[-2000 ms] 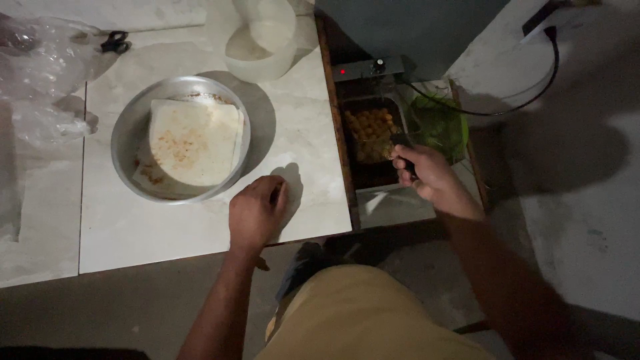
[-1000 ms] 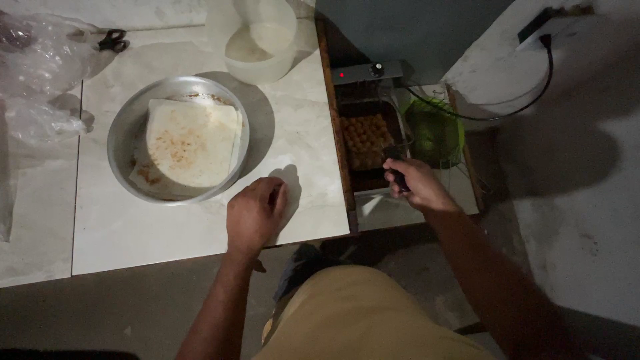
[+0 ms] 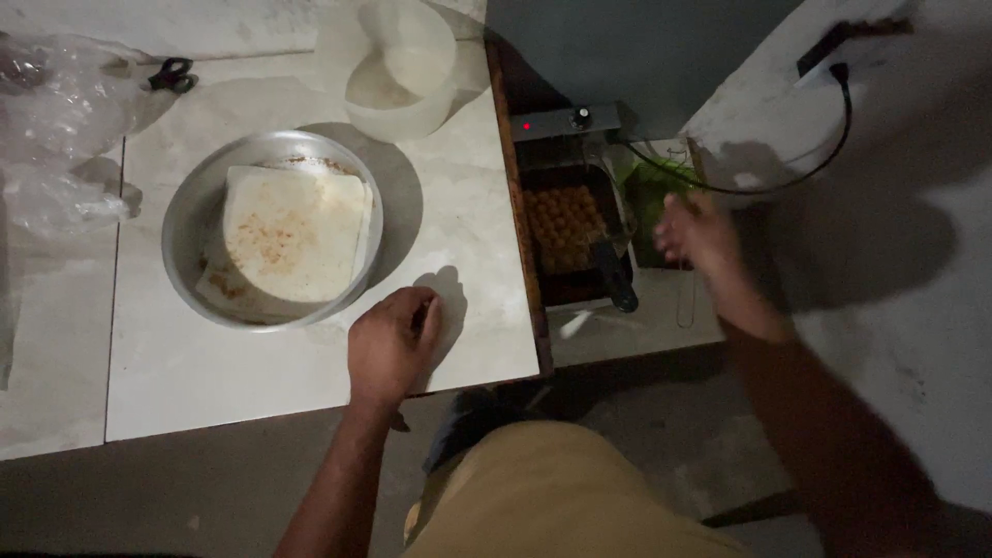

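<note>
My left hand (image 3: 394, 341) rests curled on the marble-look tabletop, beside a round metal pan (image 3: 172, 236) lined with oil-stained paper (image 3: 291, 225); nothing shows in it. Many small round browned food pieces (image 3: 564, 221) lie in a fryer basket inside an electric deep fryer (image 3: 564, 124) whose red light is lit. The basket's black handle (image 3: 614, 279) points toward me, with no hand on it. Slightly blurred, my right hand (image 3: 694, 232) is to the right of this handle, over a green container (image 3: 655, 182). Its fingers are partly bent, and no held object can be made out.
A translucent plastic container (image 3: 403, 85) stands behind the pan. Clear plastic bags (image 3: 70, 132) and black-handled scissors (image 3: 172, 75) are at the left back. A black power cord (image 3: 806, 182) runs from the fryer to a wall socket. Near the green container a thin wire loop (image 3: 686, 298) shows.
My right hand has let go of the black basket handle and moved right, over the green container. The left hand has stayed beside the pan.
</note>
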